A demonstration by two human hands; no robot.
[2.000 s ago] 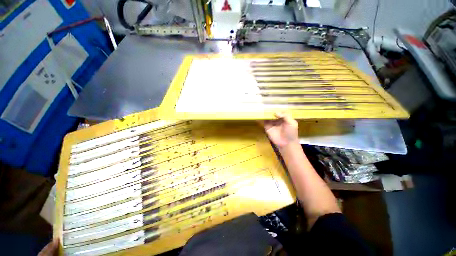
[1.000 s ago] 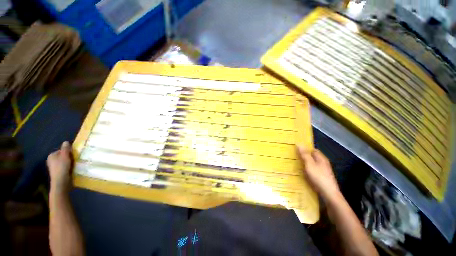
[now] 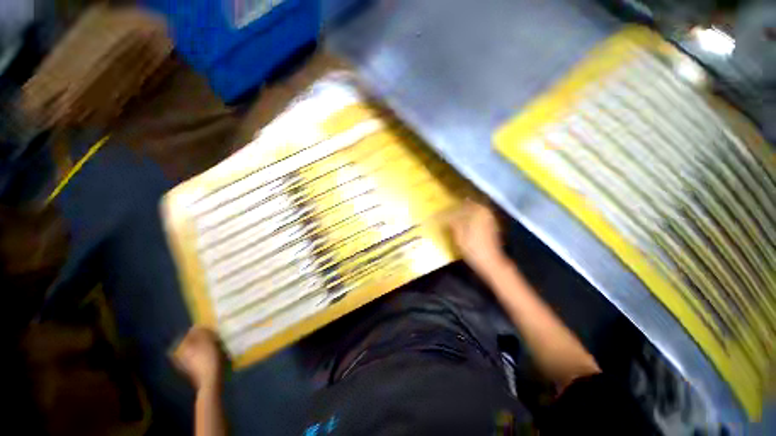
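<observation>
A yellow sewing template (image 3: 425, 183) with long parallel slots is held in front of my apron. White strips (image 3: 255, 260) lie side by side on its left half; its right half shows yellow with dark slot lines. My left hand (image 3: 200, 353) grips its lower left corner. My right hand (image 3: 472, 230) grips its right edge. A second yellow template (image 3: 587, 200), also with pale strips in rows, lies on the grey metal table at the right; no hand touches it. The picture is blurred, so finger detail is unclear.
The grey metal table (image 3: 408, 55) runs from the top middle down to the right. A stack of brown cut pieces (image 3: 102, 64) is at the upper left, with a blue surface (image 3: 247, 51) beside it. Crumpled shiny material shows at the lower right.
My right hand has let go of the second template, now lying on the table, and taken the first one's right edge. The held template has since tilted, right side higher, and the view has turned.
</observation>
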